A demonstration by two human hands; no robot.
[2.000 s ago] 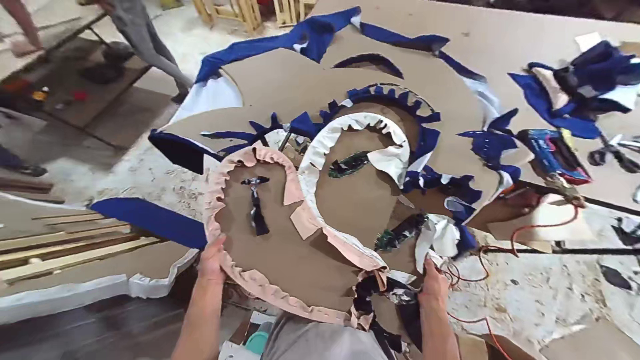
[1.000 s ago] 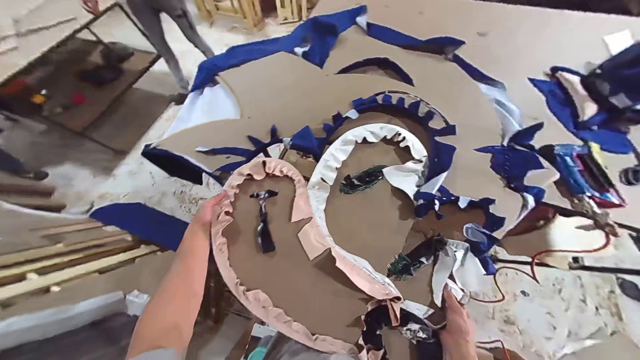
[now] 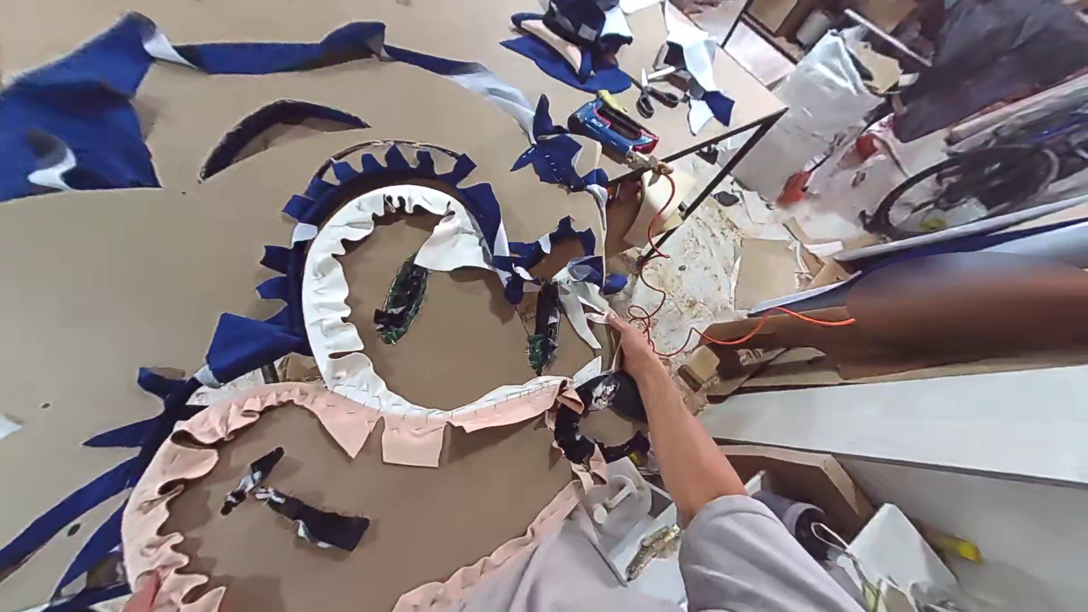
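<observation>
My right hand (image 3: 627,340) grips the right edge of a brown board panel at a loose white fabric flap (image 3: 580,308). At the bottom left corner, a small reddish part of my left hand (image 3: 149,591) shows against the pink fabric edging (image 3: 174,463); its fingers are mostly hidden. The pink edging is gathered and folded over a curved panel. A gathered white fabric strip (image 3: 327,293) rims the round panel above it. Notched blue fabric (image 3: 293,204) curves around that. Dark fabric pieces (image 3: 406,302) lie in the panels' openings.
A pneumatic stapler (image 3: 614,127) with a coiled orange hose (image 3: 650,297) lies near the table's right corner, beside scissors (image 3: 659,92) and blue fabric scraps (image 3: 578,42). White boards (image 3: 918,416) stand at the right. Behind them are a bicycle wheel (image 3: 960,191) and floor debris.
The view has swung far to the right. My right hand still holds the panel edge near the white flap. My left hand, fully visible on the pink edge before, is now mostly out of frame.
</observation>
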